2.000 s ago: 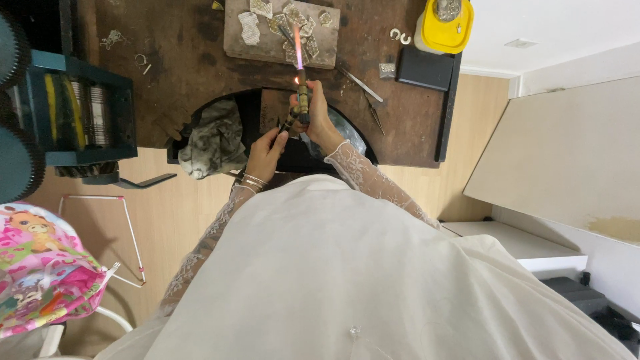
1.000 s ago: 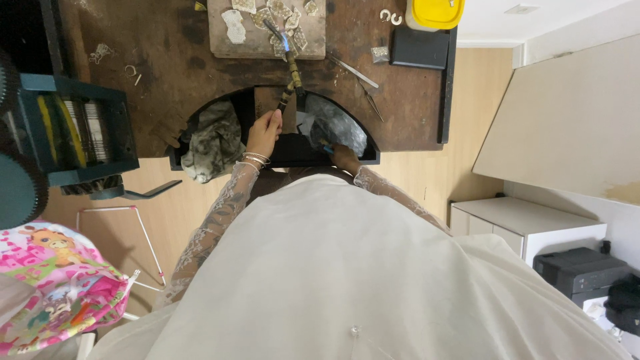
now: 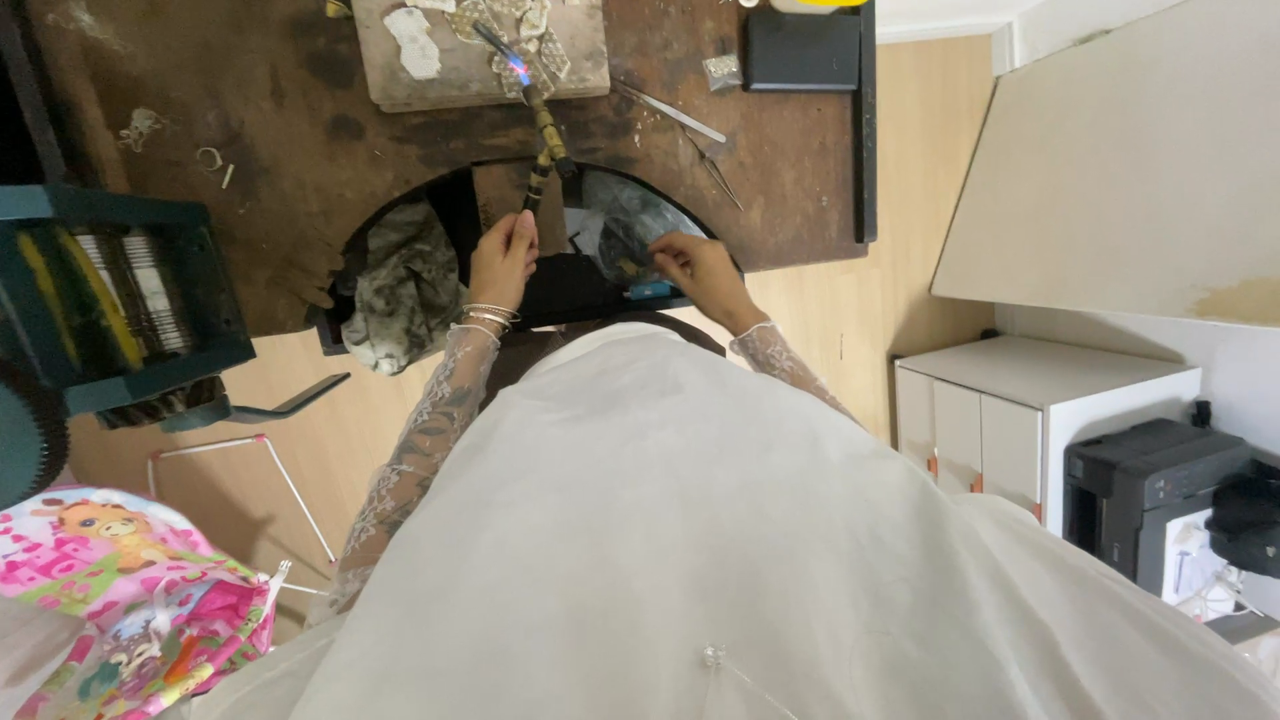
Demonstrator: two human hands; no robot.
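My left hand [image 3: 505, 262] is closed on the lower handle of a brass-and-black hand torch [image 3: 543, 130], whose nozzle points toward the top of the view. A small blue and pink flame [image 3: 516, 68] burns at its tip, over the edge of a worn soldering board [image 3: 480, 88] that bears several lacy, patterned metal pieces [image 3: 545, 55]. My right hand [image 3: 700, 272] hovers at the right of the bench's curved cut-out, fingers bent, beside a crumpled clear plastic bag [image 3: 632, 225] and a small blue item [image 3: 650, 290]. Whether its fingertips pinch anything cannot be told.
Tweezers [image 3: 672, 111] and a second pointed tool [image 3: 714, 172] lie on the wooden bench [image 3: 790, 190], near a black box [image 3: 802, 50]. A stained cloth [image 3: 402, 285] fills the cut-out's left side. A geared rolling mill [image 3: 120, 290] stands at the left.
My right hand has left the torch, reached down to the cut-out's right side, and now shows higher, by the plastic bag. The flame looks shorter than two seconds ago. My left hand still holds the torch.
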